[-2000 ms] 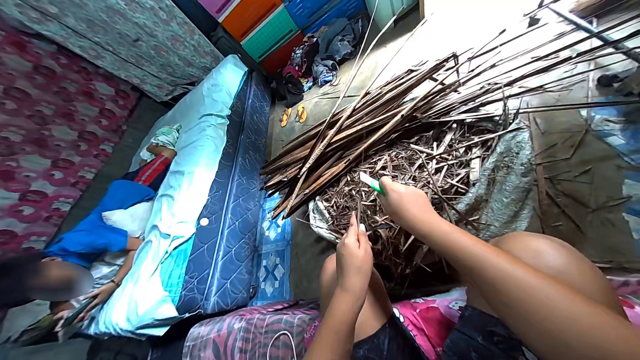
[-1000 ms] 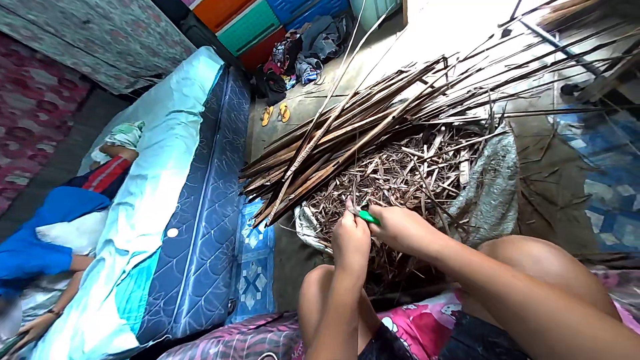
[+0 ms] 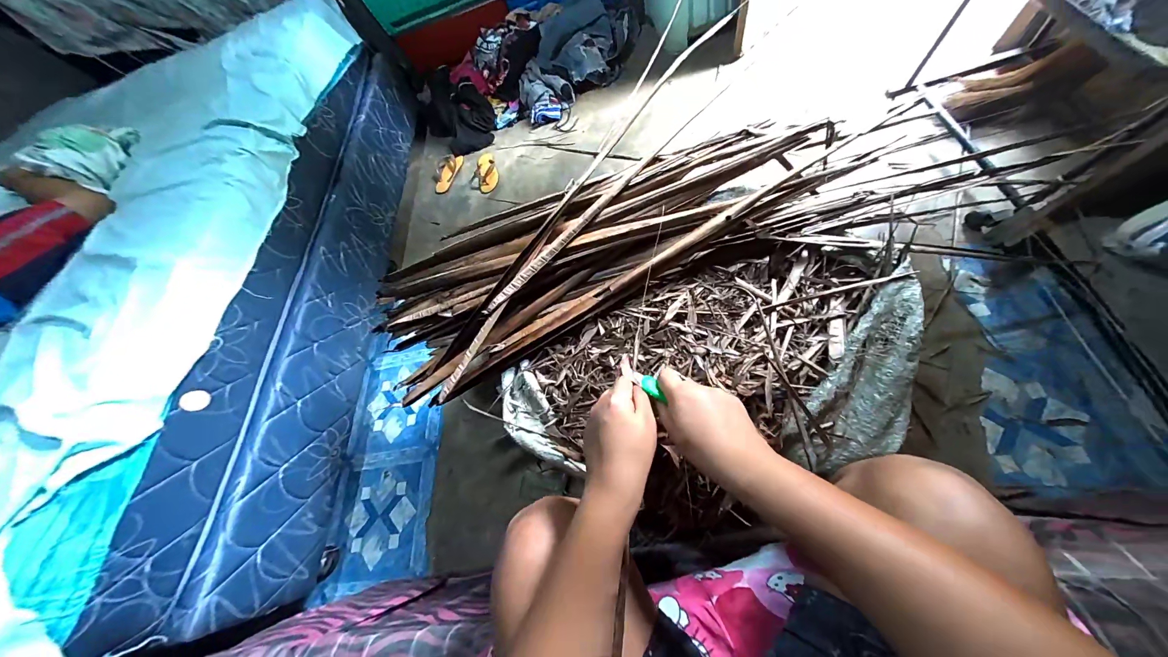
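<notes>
My left hand [image 3: 621,429] is closed on a thin strip of dried leaf or midrib [image 3: 646,292], which rises away from the fingers; a brown length also hangs below the wrist. Touching or nearly touching it, my right hand [image 3: 710,422] grips a small tool by its green handle [image 3: 652,388]; the blade cannot be made out in this view. Under both hands lies a heap of brown shavings [image 3: 693,338] on an opened woven plastic sack [image 3: 871,374]. Just beyond the heap, long dried stalks or leaf strips [image 3: 547,265] lie in a loose bundle.
A blue mattress [image 3: 301,338] with a pale sheet stands at the left, with part of a person lying on it. Yellow flip-flops [image 3: 487,172] and piled clothes [image 3: 570,55] are on the floor farther back. A metal-framed object [image 3: 967,137] stands at the right.
Two seconds ago the hands were slightly apart, with a pale blade showing beyond the green handle; now they are together at the strip. The view has shifted.
</notes>
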